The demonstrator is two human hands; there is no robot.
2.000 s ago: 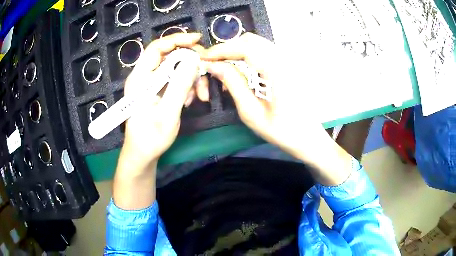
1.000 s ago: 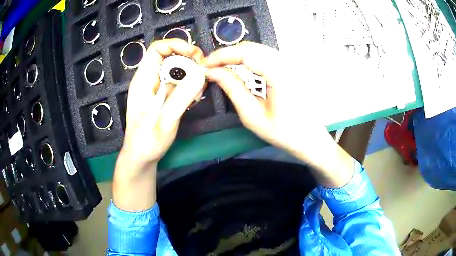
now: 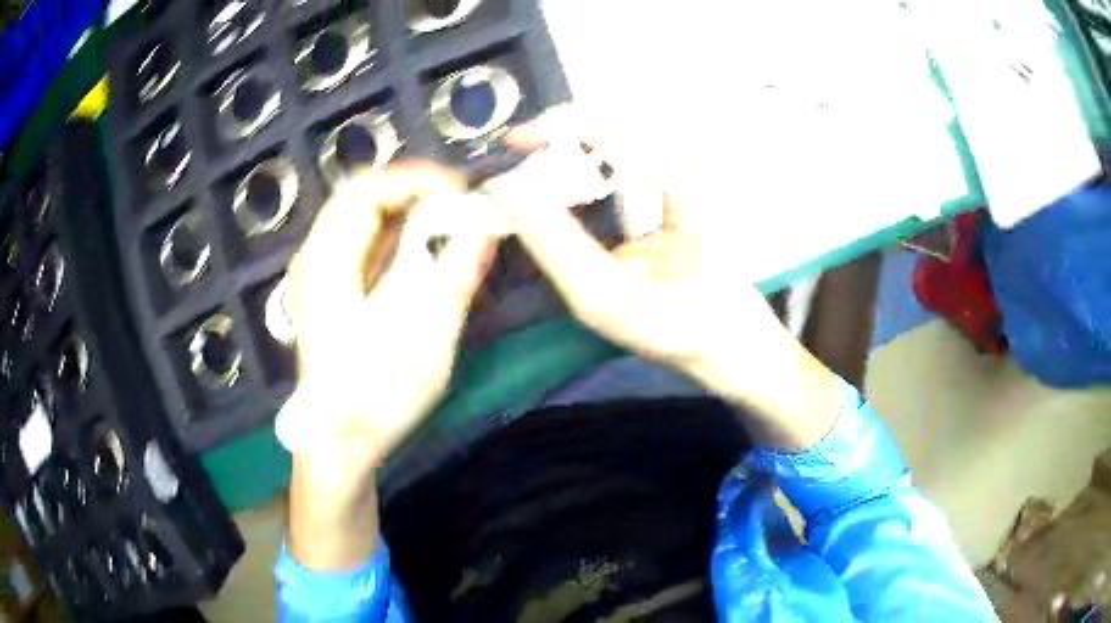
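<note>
The frame is blurred. My left hand (image 3: pixel 378 304) holds a white watch head (image 3: pixel 439 240), mostly covered by its fingers; a dark spot of its centre shows. A rounded white strap end (image 3: pixel 292 426) shows beside my left wrist; the stretch between it and the watch is hidden by my hand. My right hand (image 3: pixel 634 274) is at the watch's right side, its fingertips close to my left fingertips. It holds a white buckle-side strap (image 3: pixel 640 207) whose frame end shows near its palm. Whether this strap touches the case cannot be told.
A black foam tray (image 3: pixel 201 408) with round watches lies under and beyond my hands. A second foam tray (image 3: pixel 183 535) with watches is at the far left. A bright white sheet (image 3: pixel 780 158) lies right of the tray. A blue-clothed person (image 3: pixel 1054 304) is at the right edge.
The view has shifted and tilted, and the picture is more blurred. The watch face is more covered than one second ago. A rounded strap end now shows beside my left wrist.
</note>
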